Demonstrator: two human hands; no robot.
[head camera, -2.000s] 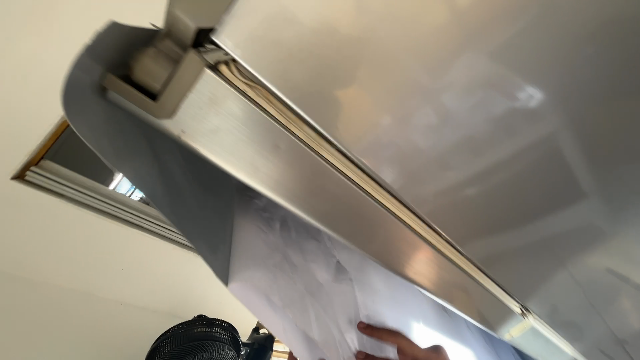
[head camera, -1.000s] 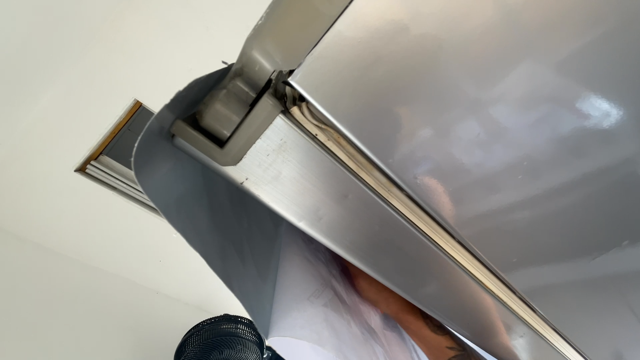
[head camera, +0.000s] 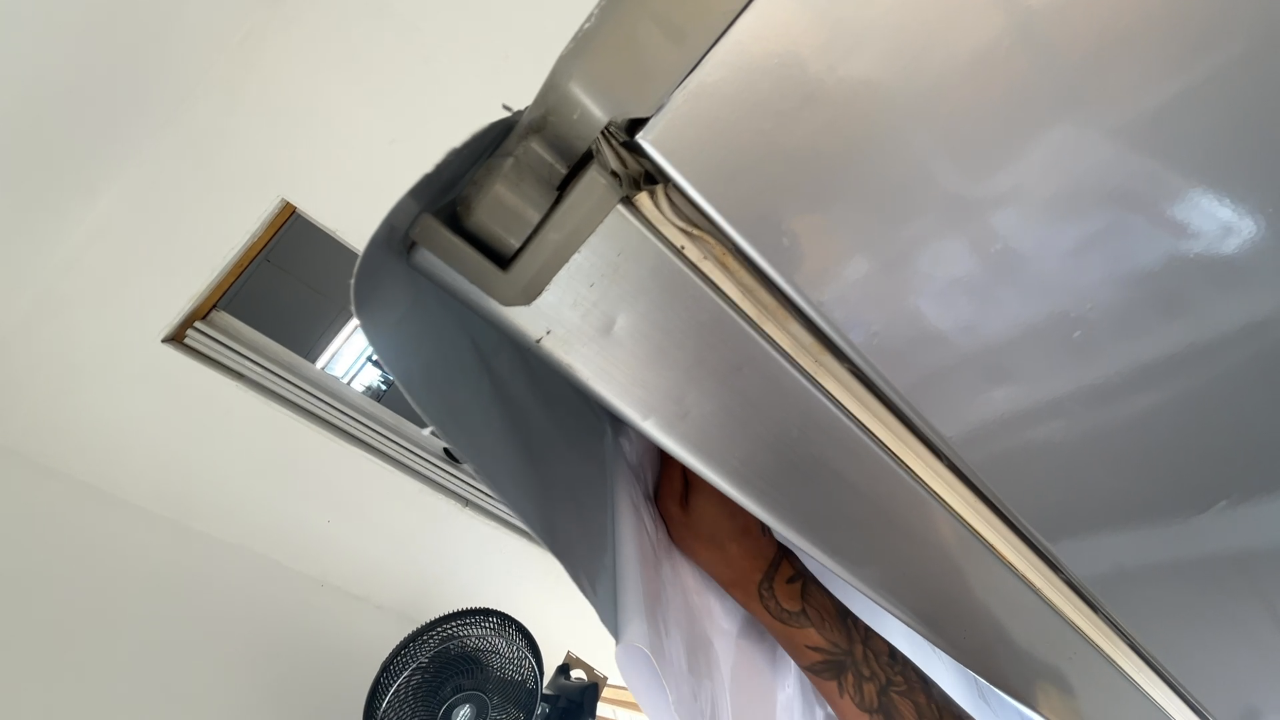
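Note:
My right hand (head camera: 710, 515) reaches up from the lower right, its tattooed forearm partly behind a brushed-metal edge. It is against the whitish, glossy part of a flexible sheet (head camera: 690, 620); its fingertips are hidden, so its grip cannot be told. The sheet's grey part (head camera: 490, 400) curves up behind a grey hinge bracket (head camera: 530, 240). That bracket sits at the corner of a metal door edge (head camera: 740, 400), apparently a refrigerator's. A pale, wavy rubber gasket (head camera: 860, 400) runs between this edge and a shiny metal panel (head camera: 1000, 250). My left hand is out of view.
A black fan (head camera: 455, 670) stands at the bottom, below the sheet. Behind the sheet on the left, a framed opening (head camera: 300, 290) with pale rails is set in the off-white wall or ceiling (head camera: 200, 520).
My right hand has moved up along the metal edge, between it and the sheet. Two seconds ago its spread fingers showed at the bottom, over the whitish sheet.

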